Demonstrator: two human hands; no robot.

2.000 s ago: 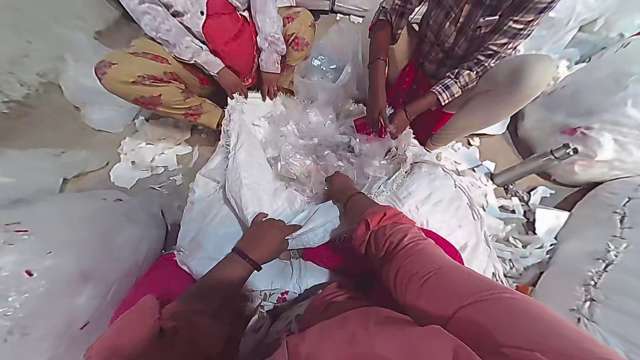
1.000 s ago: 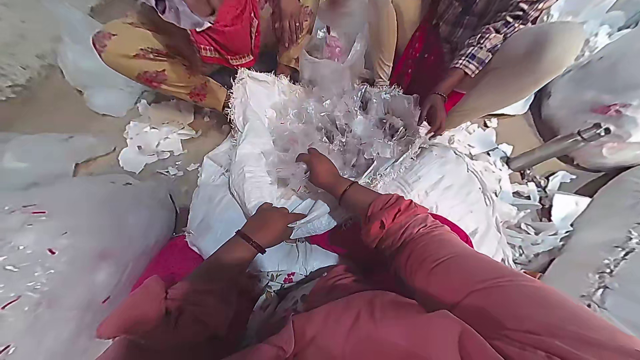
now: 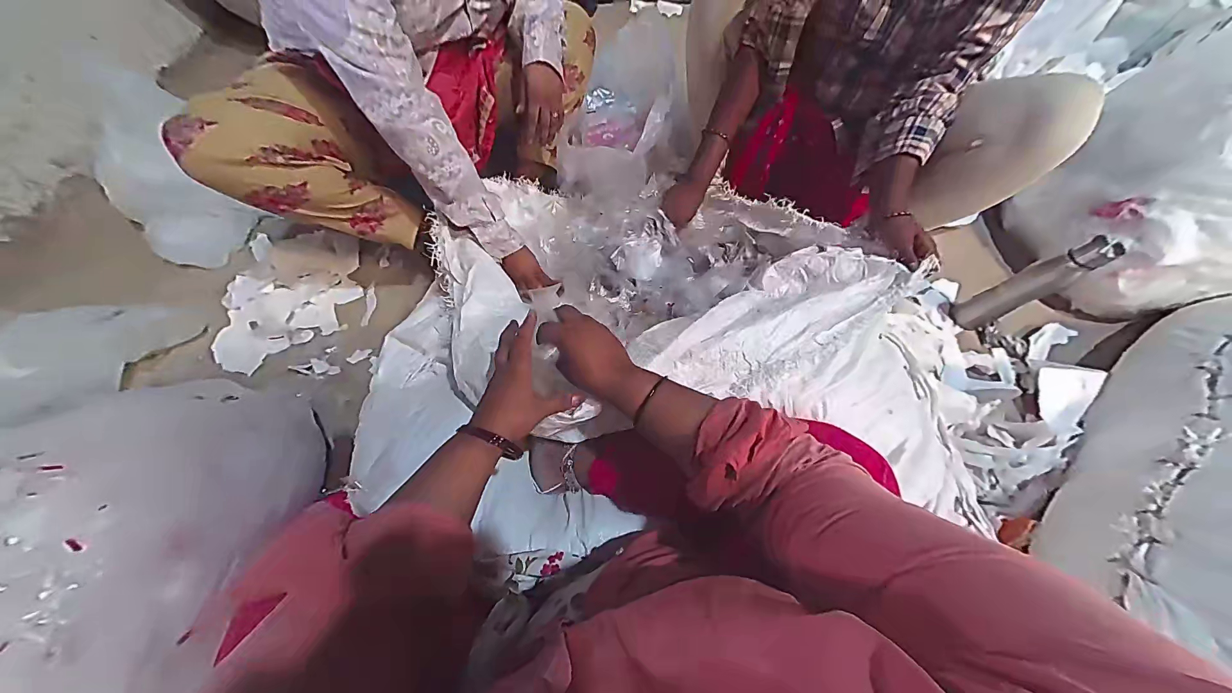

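Note:
A heap of clear plastic scraps (image 3: 645, 265) lies on a white woven sack (image 3: 770, 346) with frayed edges, spread in front of me. My right hand (image 3: 589, 356) has its fingers bent around a piece of translucent plastic (image 3: 547, 313) at the near left of the heap. Just left of it, my left hand (image 3: 525, 390) is raised with thumb and fingers spread, beside the same plastic; whether it grips any is unclear. A co-worker's hand (image 3: 527, 269) reaches to the top of that piece.
Two people sit across the sack, one with a hand (image 3: 683, 200) in the heap, another hand (image 3: 905, 239) at its right edge. White scraps (image 3: 279, 313) lie left, more (image 3: 1020, 414) right, near a grey pipe (image 3: 1035, 284). Stuffed sacks (image 3: 144, 529) stand on both sides.
My left hand has left the sack's near fold and risen beside my right hand. The left co-worker's hand has come forward to the plastic near my fingers.

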